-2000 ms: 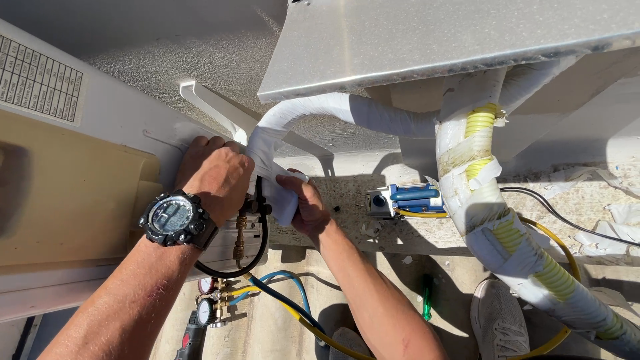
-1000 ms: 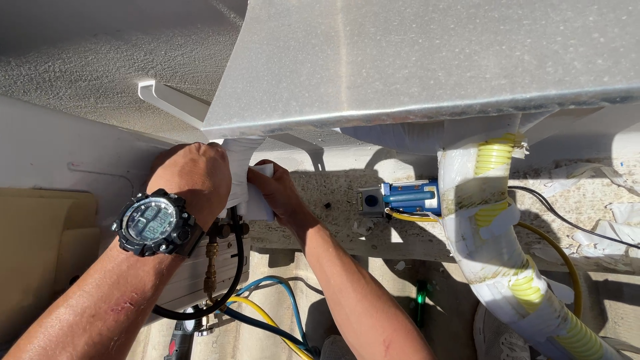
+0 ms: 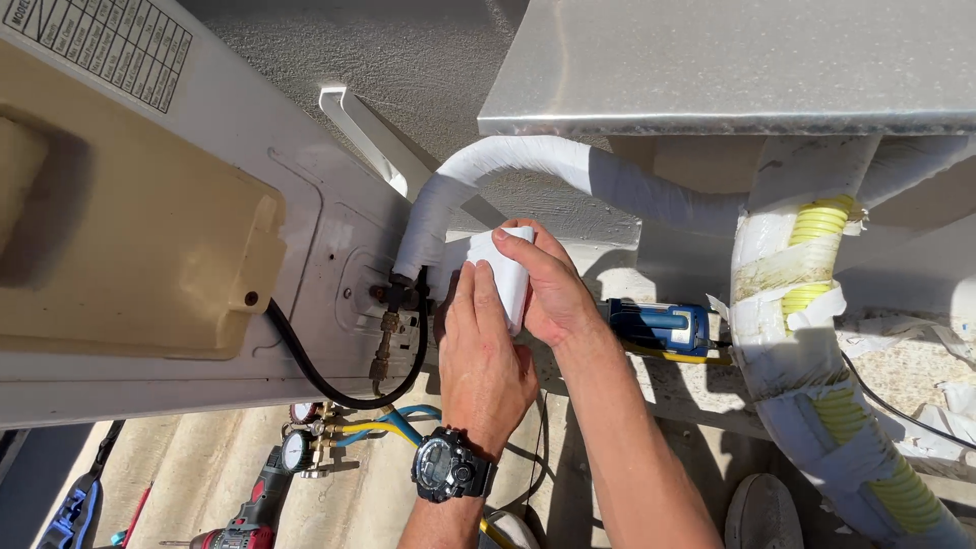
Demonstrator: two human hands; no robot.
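In the head view, my right hand (image 3: 555, 286) grips a flattened roll of white wrapping tape (image 3: 509, 267), thumb on its top edge. My left hand (image 3: 484, 351), wearing a black watch, lies with extended fingers against the roll's near face; whether it grips is unclear. A strip runs from the roll toward the lower end of the white-wrapped pipe (image 3: 518, 156), which arches from the brass service valve (image 3: 389, 324) of the outdoor air-conditioner unit (image 3: 320, 183) to the right. A black hose (image 3: 354, 400) loops beneath the valve.
A metal sheet cover (image 3: 724, 69) overhangs at upper right. Right of my hands are a blue vacuum pump (image 3: 663, 328) and a thick, torn-wrapped pipe bundle (image 3: 785, 328). Below lie manifold gauges (image 3: 297, 450), a cordless drill (image 3: 252, 511) and hoses. A white bracket (image 3: 366, 141) projects near the wall.
My left hand has left the pipe by the valve and now lies against the tape roll. The view has shifted, showing the wrapped pipe's arch, hidden under the cover one second ago.
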